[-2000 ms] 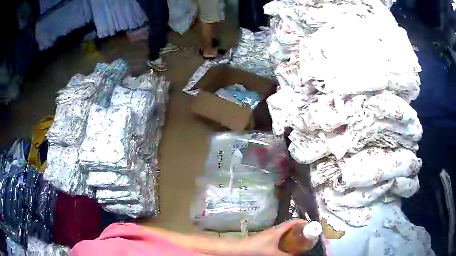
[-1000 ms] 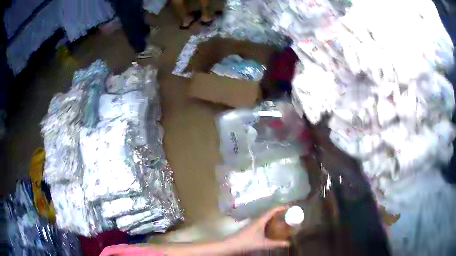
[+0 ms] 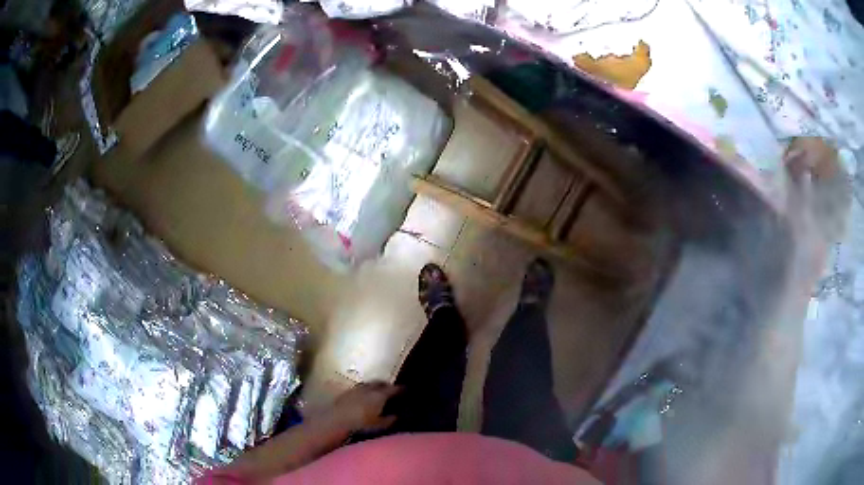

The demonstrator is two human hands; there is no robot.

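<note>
My left hand (image 3: 365,407) is low in the picture beside my dark trouser leg. It is blurred and its fingers are not clear; no bottle shows in it. My right hand (image 3: 815,161) is at the upper right, over the pale floral cloth (image 3: 758,57). It is blurred and its grip cannot be told. The orange bottle with the white cap cannot be made out. A torn orange-brown piece (image 3: 616,66) lies on the pale cloth.
A clear bag of packed goods (image 3: 369,152) lies on the tiled floor ahead. An open cardboard box (image 3: 171,99) stands at the upper left. Shiny bagged garment stacks (image 3: 161,350) are at the left. A wooden frame (image 3: 507,170) lies low beside the table, ahead of my feet.
The view has turned and tilted down to my legs and feet. The arm with the bottle has left the centre, and the bottle is no longer visible. A hand now shows at the right.
</note>
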